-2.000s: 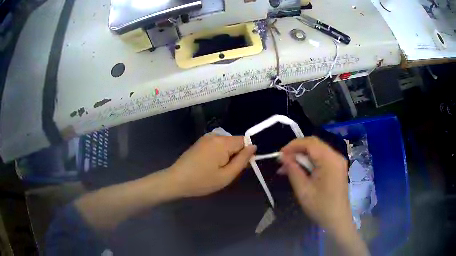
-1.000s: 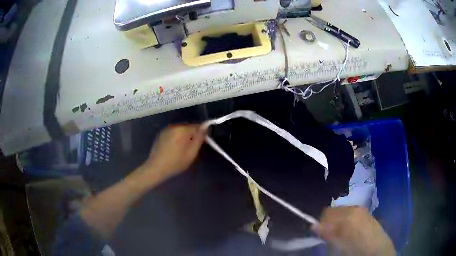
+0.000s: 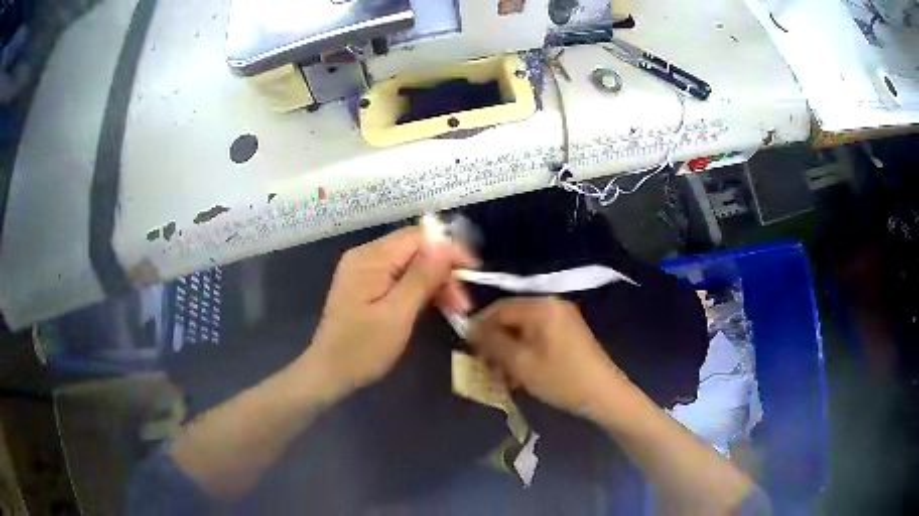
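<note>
A white tie strip [image 3: 549,281] is held between my two hands, its free end pointing right over a black garment bundle [image 3: 635,338] on the lap. My left hand [image 3: 373,302] pinches the strip near the table's front edge. My right hand [image 3: 534,348] is close beside it, slightly blurred, with its fingers closed on the strip. A cream-yellow ticket [image 3: 482,381] hangs below my right hand against the black cloth. The part of the strip between the fingers is mostly hidden.
The worn white machine table [image 3: 191,141] has a yellow-framed opening [image 3: 448,129]. Black snips [image 3: 665,71] lie on it, with white cord [image 3: 615,191] at the edge. A blue bin [image 3: 791,353] with pale scraps stands right, a blue perforated basket [image 3: 197,305] left.
My right hand has moved up and left from the lower right to my left hand. The wide white loop has closed up, and more of the ticket shows.
</note>
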